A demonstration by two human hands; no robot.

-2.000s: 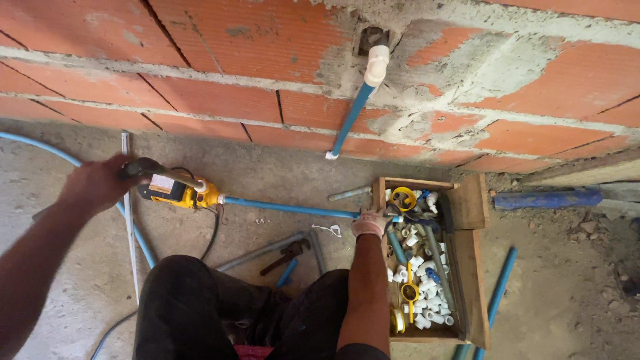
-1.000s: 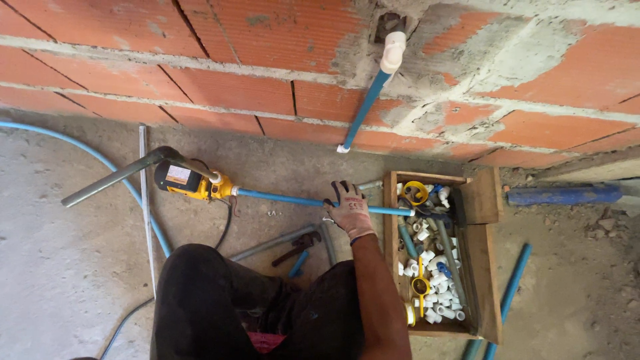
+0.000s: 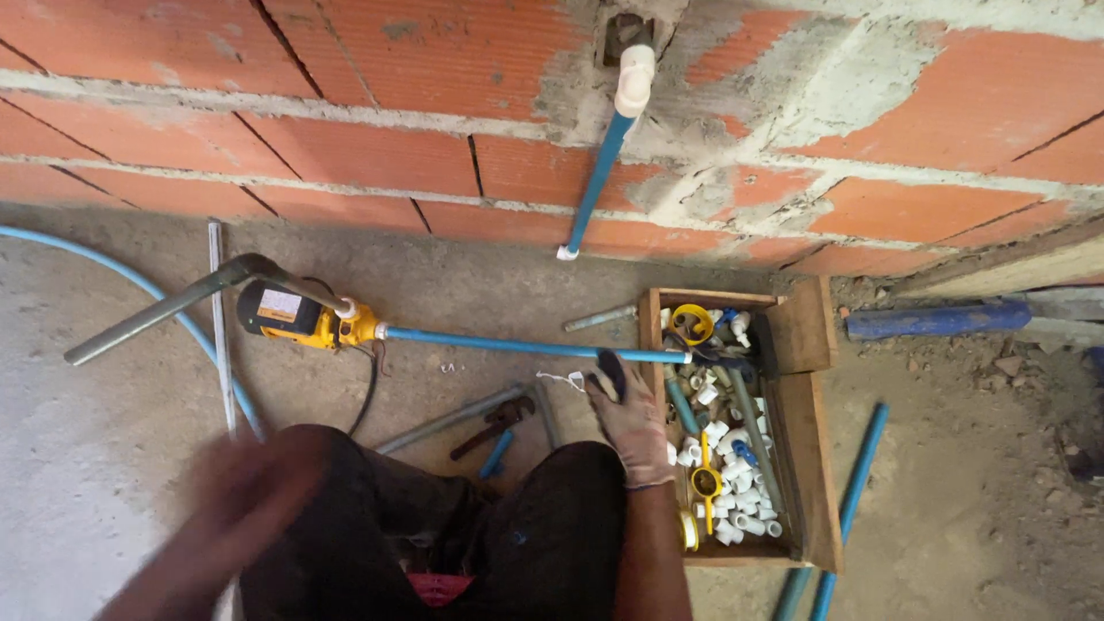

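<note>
My left hand (image 3: 259, 483), bare and blurred, is over my knee at the lower left; its fingers cannot be made out well. Gloved, my right hand (image 3: 628, 418) has its fingers spread just below a blue pipe (image 3: 517, 346); whether a fingertip touches it I cannot tell. The pipe runs from a yellow and black electric water pump (image 3: 302, 315) to the edge of an open wooden box (image 3: 653, 323), with a white fitting on its end. A bent grey pipe (image 3: 164, 319) rises from the pump's top. White fittings (image 3: 737, 492) fill much of the box.
A blue pipe with a white elbow (image 3: 636, 82) hangs from the brick wall (image 3: 362, 155). A pipe wrench (image 3: 492, 427) and grey pipe (image 3: 457, 421) lie before my knees. Blue pipes (image 3: 854, 492) lie right of the box, and a light blue hose (image 3: 129, 276) crosses the floor at left.
My left hand has let go of the bent grey pipe at the pump and is now low over my knee. My right hand, earlier around the blue pipe's end, has opened and moved below it.
</note>
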